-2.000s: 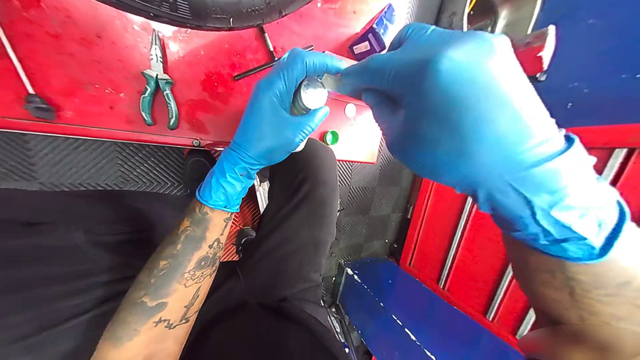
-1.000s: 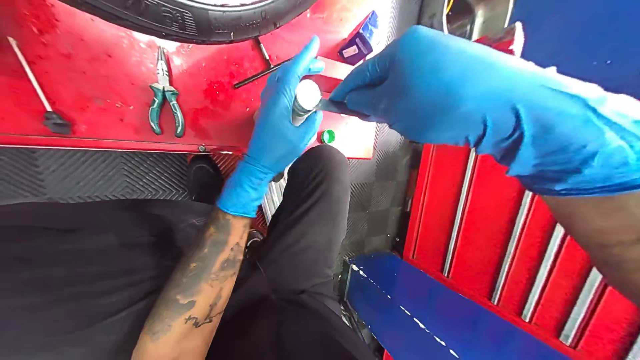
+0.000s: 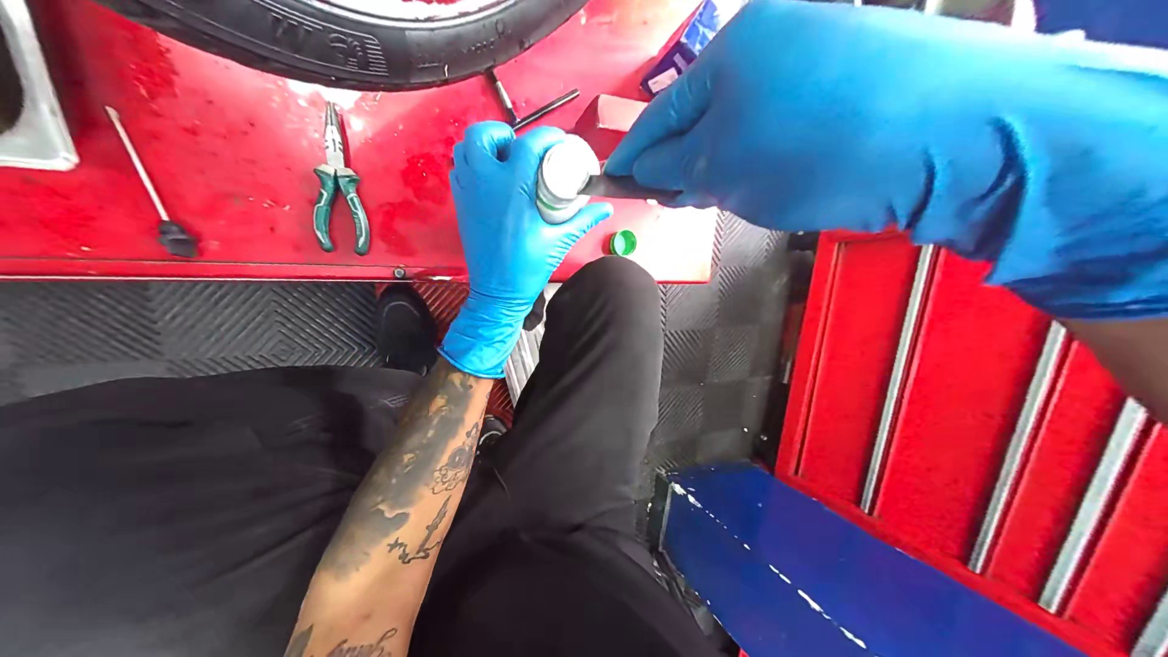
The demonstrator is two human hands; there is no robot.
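Note:
In a blue glove, my left hand [image 3: 511, 210] grips a small white-topped bottle [image 3: 566, 173] over the front edge of the red work surface. My right hand [image 3: 757, 128], also blue-gloved, pinches a dark, flat-looking tool [image 3: 630, 189] whose end touches or nearly touches the bottle's top; its exact kind cannot be told. Just right of my left thumb lies a green cap [image 3: 623, 243]. Needle-nose pliers [image 3: 338, 187] with green handles rest on the red surface to the left, their jaws pointing away from me.
A tire [image 3: 392, 46] lies at the back of the red work surface [image 3: 246, 182]. A thin rod with a black end [image 3: 146, 178] is at left, a T-shaped tool [image 3: 538, 109] behind my left hand, a blue box [image 3: 680, 50] beyond. A red drawer cabinet [image 3: 958, 392] and blue panel [image 3: 766, 557] stand right.
The bottle stays in my left hand and the dark tool stays at its top in my right hand. The view has shifted somewhat.

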